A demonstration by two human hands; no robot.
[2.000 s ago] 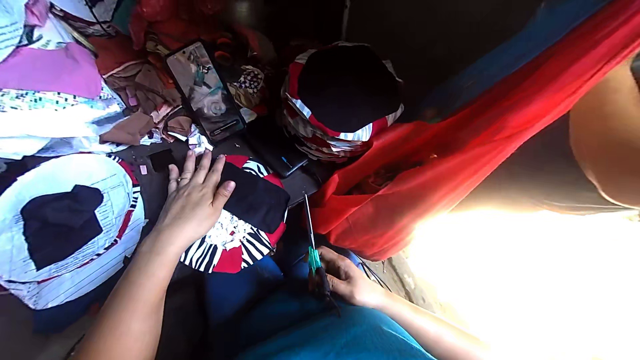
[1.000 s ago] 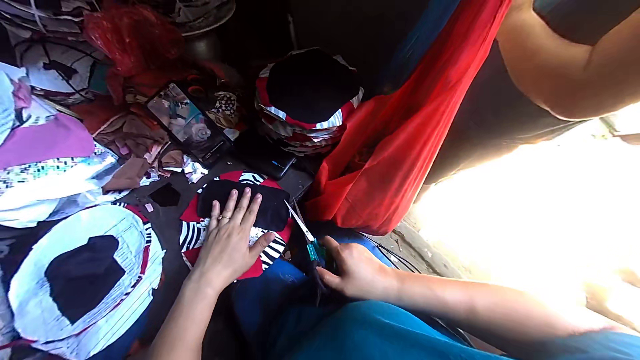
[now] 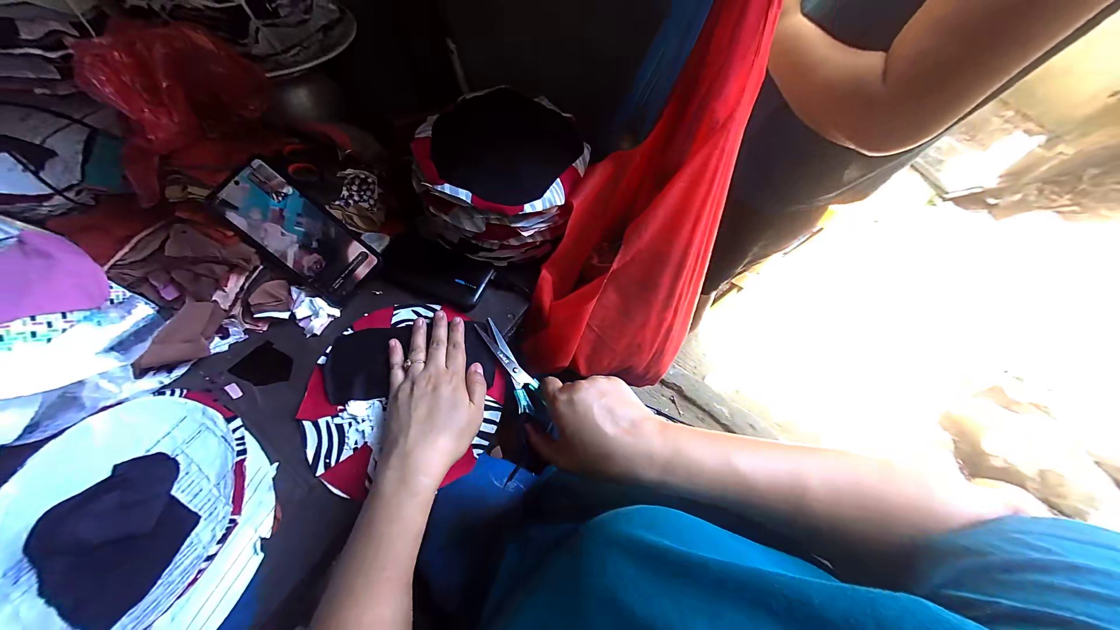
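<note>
My left hand (image 3: 433, 394) lies flat, fingers spread, on a black cloth piece (image 3: 359, 363). That piece rests on a round patchwork of red, black and zebra-striped fabric (image 3: 324, 442), with a frayed white patch near its middle. At the patchwork's right edge, my right hand (image 3: 595, 420) grips a pair of scissors with green handles (image 3: 507, 354); the blades are slightly apart and point up and left, beside the black cloth. Whether the blades touch any cloth cannot be told. My right fingers are partly in shadow.
Behind stands a stack of round fabric pieces (image 3: 503, 210), near a phone with a lit screen (image 3: 297, 232) and a dark phone (image 3: 464, 284). Red cloth (image 3: 647, 254) hangs at the right, before another person's arm (image 3: 857, 87). A white round piece (image 3: 210, 455) and fabric scraps (image 3: 197, 262) lie left.
My left hand has moved from the left part of the black cloth further onto it. The scissors remain in my right hand at the patchwork's right side. The view has shifted.
</note>
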